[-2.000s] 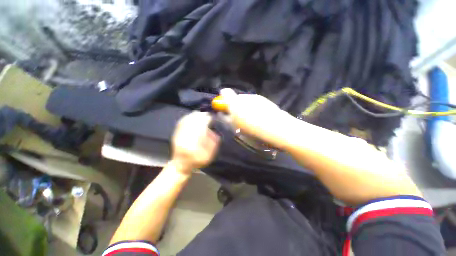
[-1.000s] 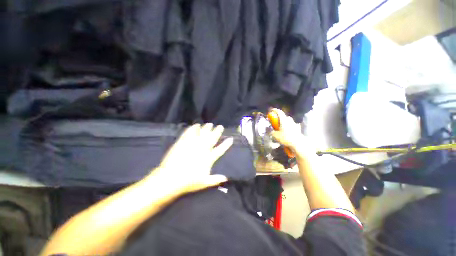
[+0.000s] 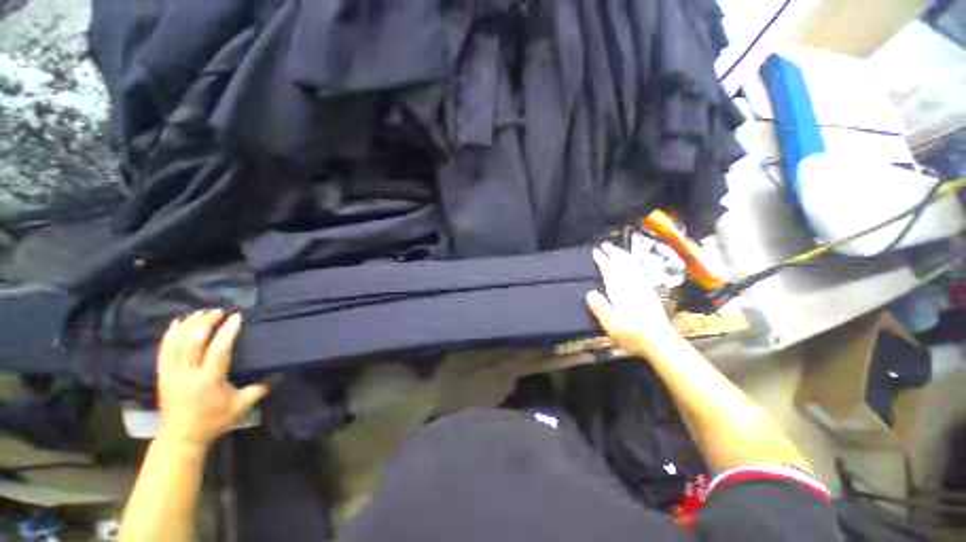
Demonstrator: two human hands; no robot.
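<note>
A dark navy garment piece (image 3: 424, 311) lies lengthwise on the narrow board, with a long fold or seam line along it. My left hand (image 3: 199, 371) rests on its left part, fingers on top and thumb apart at the near edge. My right hand (image 3: 633, 302) is at its right end, fingertips on the cloth; whether it pinches the cloth is unclear. The steam iron (image 3: 659, 259), with an orange handle, stands just right of my right hand, not held, on the iron rest (image 3: 715, 322). The board is mostly hidden under the cloth.
A large dark garment pile (image 3: 424, 116) rises behind the board. A yellow hose (image 3: 837, 249) and dark cord run right from the iron. A blue bar (image 3: 792, 122) and white padded shape (image 3: 863, 201) stand at right. A cardboard box (image 3: 847, 381) is lower right.
My right hand has let go of the iron and moved to the garment's right end. My left hand has moved left along the garment. The garment now reaches close to the iron.
</note>
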